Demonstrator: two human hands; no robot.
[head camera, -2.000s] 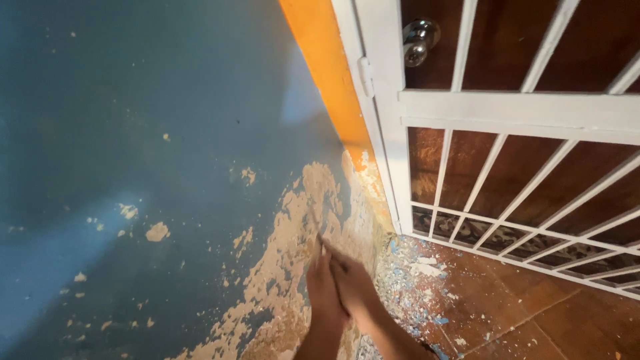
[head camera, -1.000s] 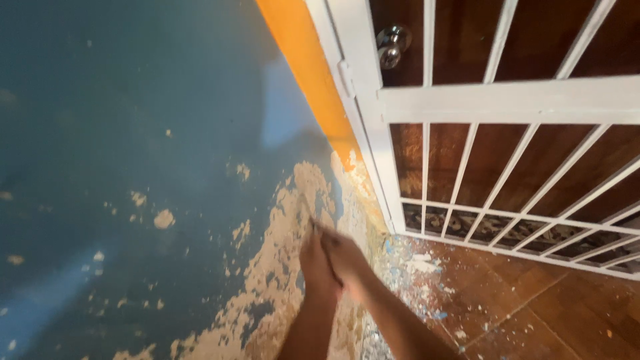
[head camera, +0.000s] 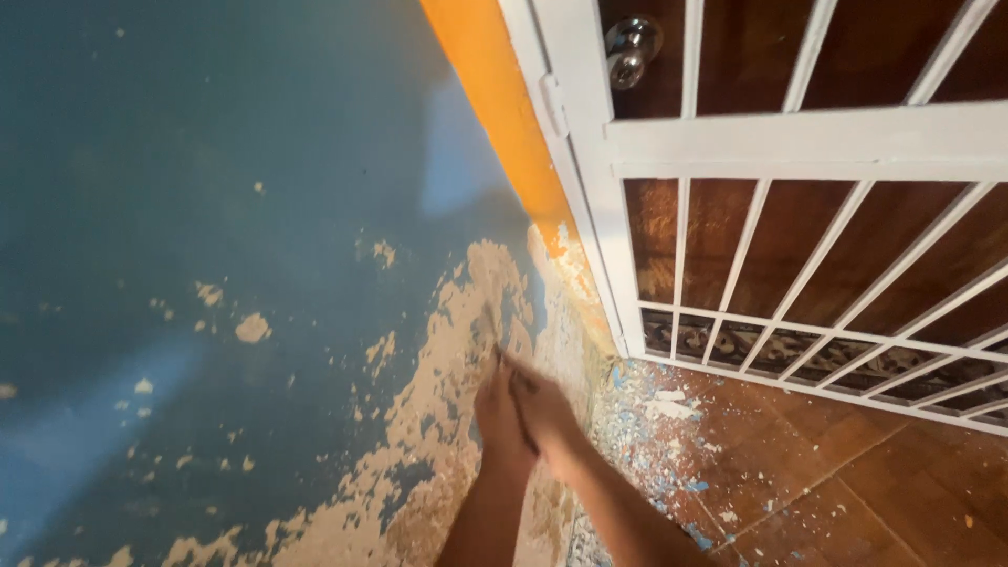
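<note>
My left hand (head camera: 502, 409) and my right hand (head camera: 543, 405) are pressed together around the handle of a thin scraping tool (head camera: 493, 335), low in the middle of the view. Its blurred blade points up onto the bare plaster patch; the exact kind of tool cannot be told, and most of the handle is hidden by my fingers. Around it the blue painted wall (head camera: 236, 157) is flaked, with a large ragged patch of beige plaster (head camera: 441, 346) and smaller chips to the left.
An orange painted strip (head camera: 496, 110) edges the wall beside a white metal grille door (head camera: 732, 146). Behind its bars is a brown door with a metal knob (head camera: 628, 63). Blue and white paint flakes (head camera: 669, 405) lie on the brown tiled floor (head camera: 827, 488) by the wall's foot.
</note>
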